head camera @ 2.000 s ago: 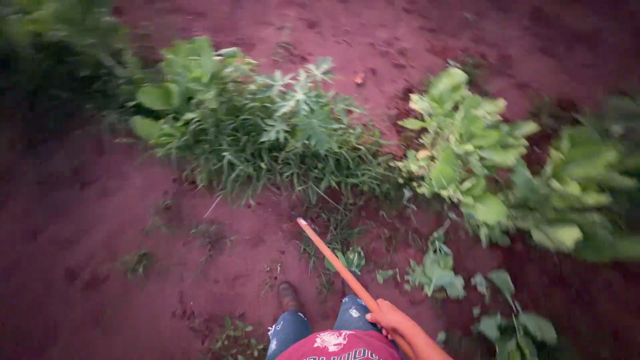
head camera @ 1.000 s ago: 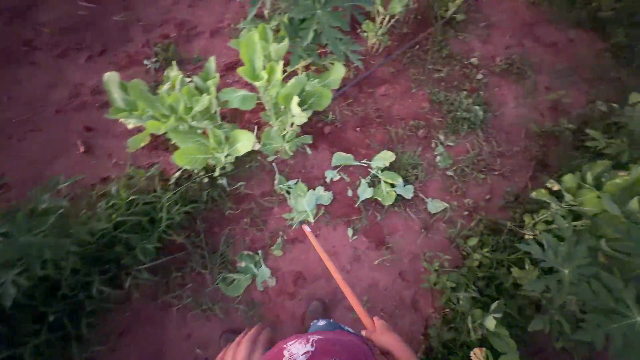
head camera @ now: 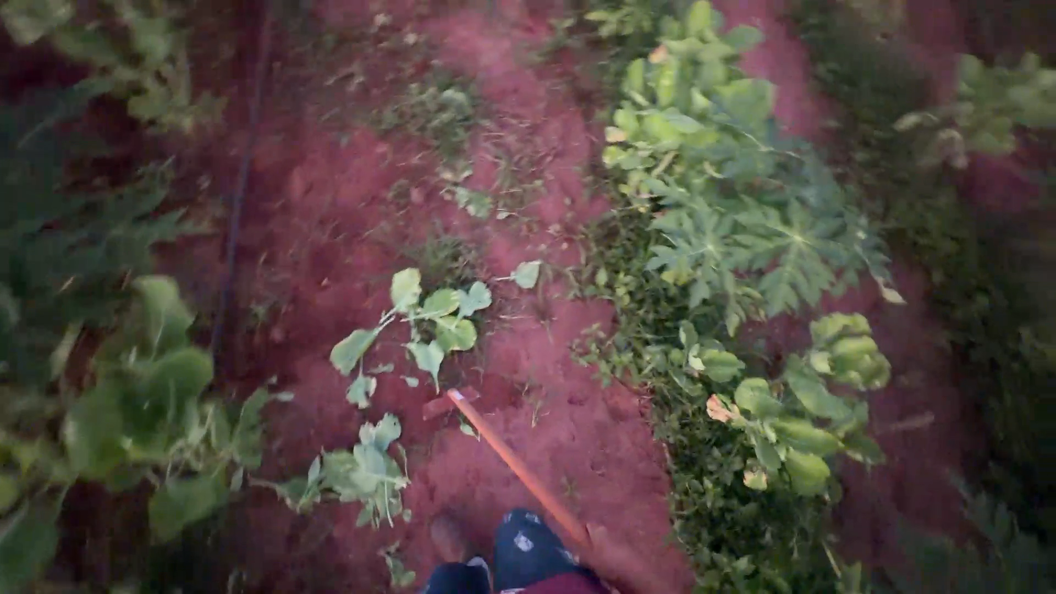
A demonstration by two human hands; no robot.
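A hoe with an orange handle (head camera: 520,466) slants from the bottom of the view up to its small blade (head camera: 450,403), which is at the red soil. My right hand (head camera: 606,549), blurred at the lower edge, is closed around the handle near my leg. My left hand is out of view. Just beyond the blade lies a loose leafy green plant (head camera: 429,322), and another wilted leafy clump (head camera: 367,474) lies to the left of the handle.
Broad-leaved plants (head camera: 153,404) stand at the left beside a thin dark line, perhaps a hose (head camera: 239,198). On the right runs a row of weeds, lobed-leaf plants (head camera: 767,239) and leafy plants (head camera: 792,429). My feet and legs (head camera: 528,544) are at the bottom.
The view has turned and shifted strongly over the plant rows. My left hand, seen at the bottom one second ago, has left the view. The right hand still holds the hoe.
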